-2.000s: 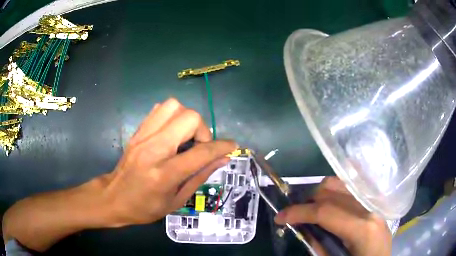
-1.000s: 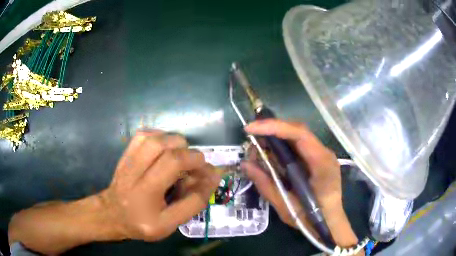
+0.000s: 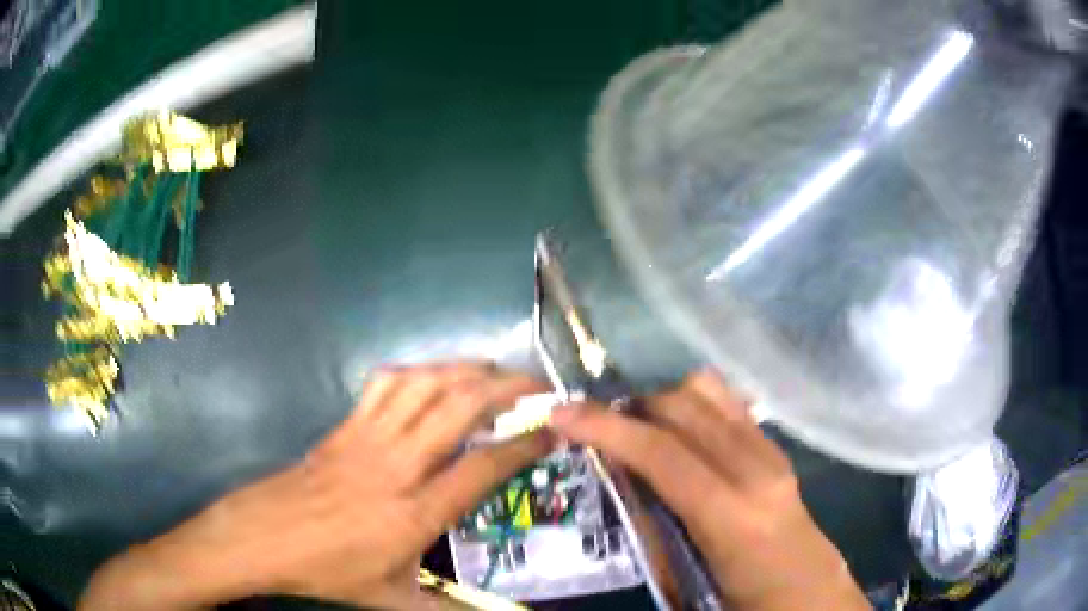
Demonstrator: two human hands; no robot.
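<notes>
The white socket housing lies at the bottom centre, with a circuit board and a yellow block inside. My left hand is over its left and upper part, fingertips at its top near the centre. My right hand holds the soldering iron, its tip pointing up and away above the housing; the bent silvery feed tube runs beside it. A brass contact strip shows below my left hand. What my fingertips touch is blurred and partly hidden.
A heap of brass strips with green wires lies at left. The large clear fume hood hangs over the right side. A clear bagged bundle is below it. A pale curved edging runs at the upper left.
The strip that lay at the upper centre is gone from there; one now shows below the housing's left side. The iron has swung up off the housing. Both hands have come together over the housing's top.
</notes>
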